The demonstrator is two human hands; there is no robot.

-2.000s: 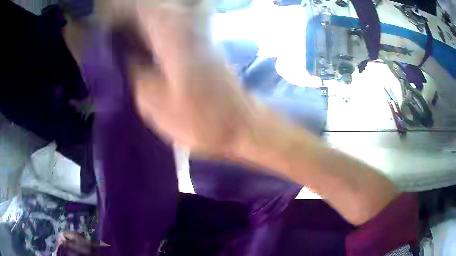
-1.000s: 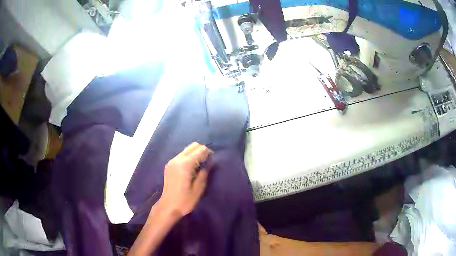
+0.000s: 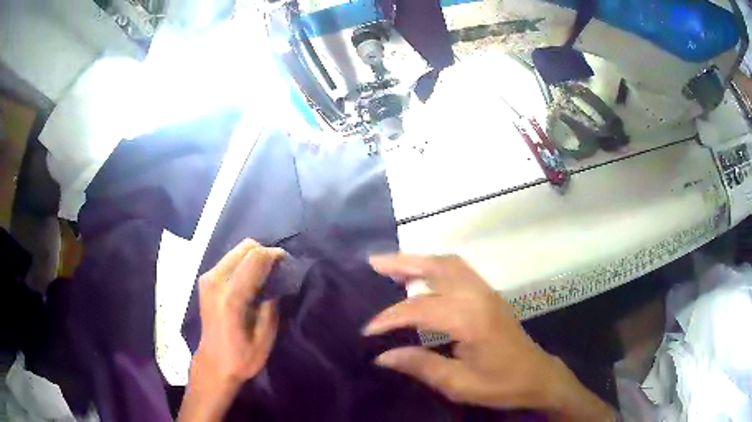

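Observation:
Dark purple garment panels (image 3: 338,206) lie on the machine table and drape over its front edge; they look blue under the lamp. Their upper end reaches the presser foot area (image 3: 373,142). My left hand (image 3: 239,309) pinches a fold of the cloth between thumb and fingers, left of the middle. My right hand (image 3: 453,325) is over the right edge of the cloth, at the table's front edge, with fingers spread and nothing seen in it.
The white and blue sewing machine head (image 3: 495,41) stands at the back. Red snips (image 3: 540,150) and dark-handled scissors (image 3: 587,122) lie right of the needle. A ruler strip (image 3: 610,268) runs along the front edge. White cloth (image 3: 711,338) is heaped at lower right.
The right hand has come up from the bottom edge to beside the cloth. The left hand has shifted left and now holds up a fold. The view has shifted slightly.

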